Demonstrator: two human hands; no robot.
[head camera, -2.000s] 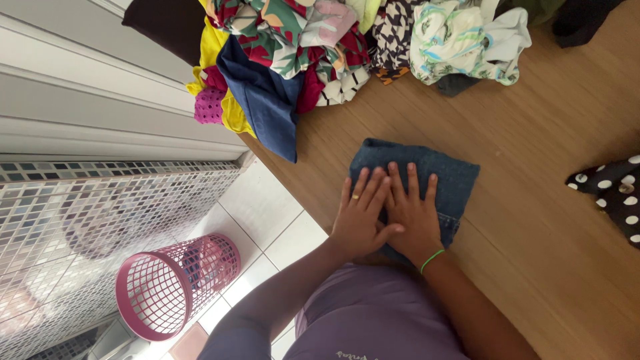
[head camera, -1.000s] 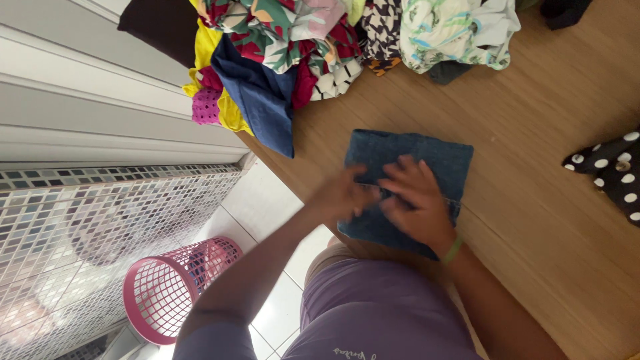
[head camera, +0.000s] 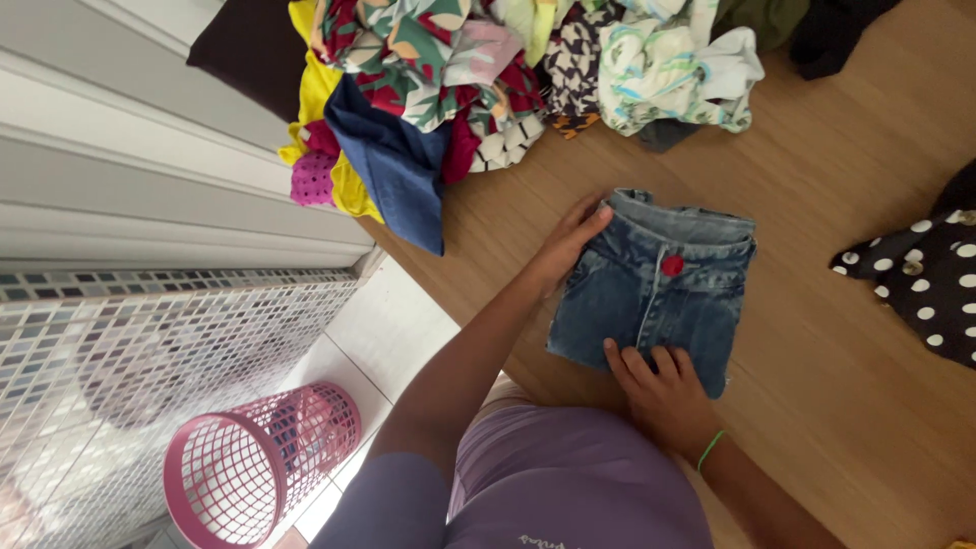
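Blue denim shorts (head camera: 648, 297) with a red button at the waistband lie on the wooden table (head camera: 823, 198), their waist toward the far side. My left hand (head camera: 568, 240) grips the waistband's left corner, thumb on top and the other fingers mostly hidden behind the cloth. On the lower edge of the shorts rest the fingertips of my right hand (head camera: 671, 389), slightly apart; a thin green band circles that wrist.
A heap of printed clothes (head camera: 427, 53) covers the far left of the table, with a blue cloth (head camera: 396, 168) hanging at the edge. Black polka-dot fabric (head camera: 930, 282) lies at right. A pink plastic basket (head camera: 278, 450) stands on the tiled floor.
The denim was a plain folded piece under both hands; now its waistband and red button show. My left hand has moved up to the waistband corner, my right down to the lower edge.
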